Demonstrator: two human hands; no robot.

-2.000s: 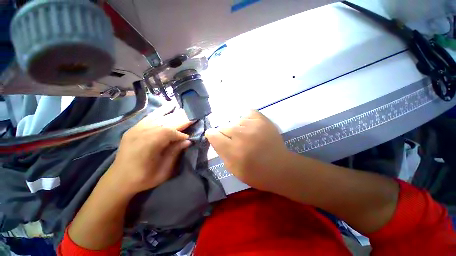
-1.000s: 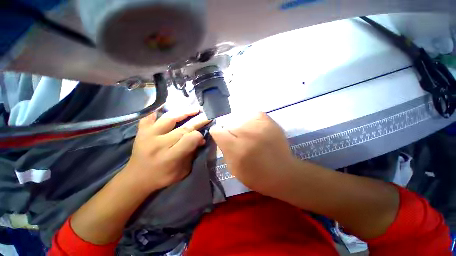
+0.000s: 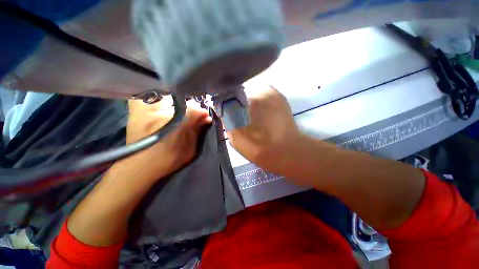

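The dark grey fabric panel runs from the needle area down over the table's front edge. My left hand lies on the fabric left of the needle area, its fingertips at the seam edge, partly behind a curved bar. My right hand is right of the dark grey cylindrical attachment, beside the seam; its fingertips are hidden behind the attachment. The sewing machine head is above, with its pale ribbed knob hiding much of the needle area.
Black scissors lie at the right of the white table, beside a green thing. A ruler scale runs along the table's front edge. More dark fabric is heaped at left. Red sleeves show at both lower sides.
Both hands have moved up toward the needle area, the right one now beside the attachment. The fabric has moved up and lies flatter. The view has shifted, with the knob further right.
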